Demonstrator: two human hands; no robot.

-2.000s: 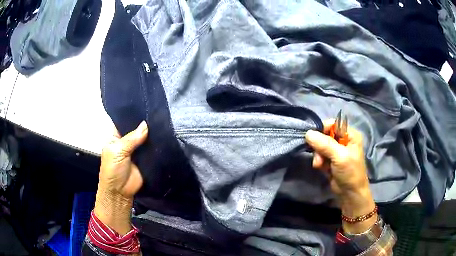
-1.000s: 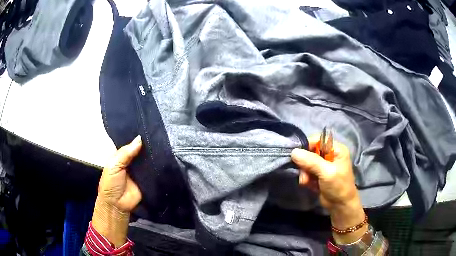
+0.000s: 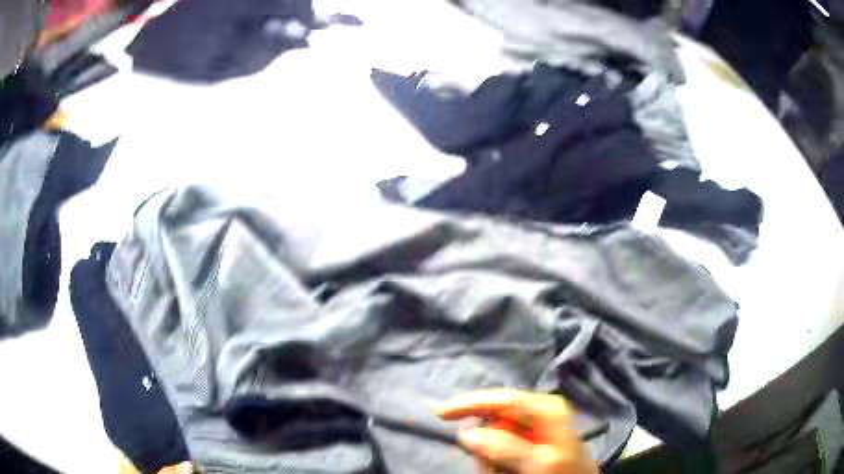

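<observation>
A denim jacket with its grey reverse side out (image 3: 444, 305) covers the near part of the table. Its dark band (image 3: 120, 361) runs down at the left. My right hand (image 3: 523, 430) is blurred over the jacket at the bottom. Orange-red thread snips (image 3: 518, 417) show in its fist; the blades cannot be made out. My left hand (image 3: 162, 467) is cut off by the bottom edge, with only fingertips showing at the dark band's lower end; its hold cannot be told.
A dark garment with white dots (image 3: 555, 157) lies behind the jacket, beside a white tag (image 3: 649, 212). Another dark garment (image 3: 217, 42) lies at the far left. A grey and dark piece (image 3: 32, 231) lies at the left edge. The white table (image 3: 787, 231) has a rounded edge.
The view has tilted up, showing more of the table's far side. Both hands now sit lower in the picture, the left mostly out. The stretched seam between them no longer shows.
</observation>
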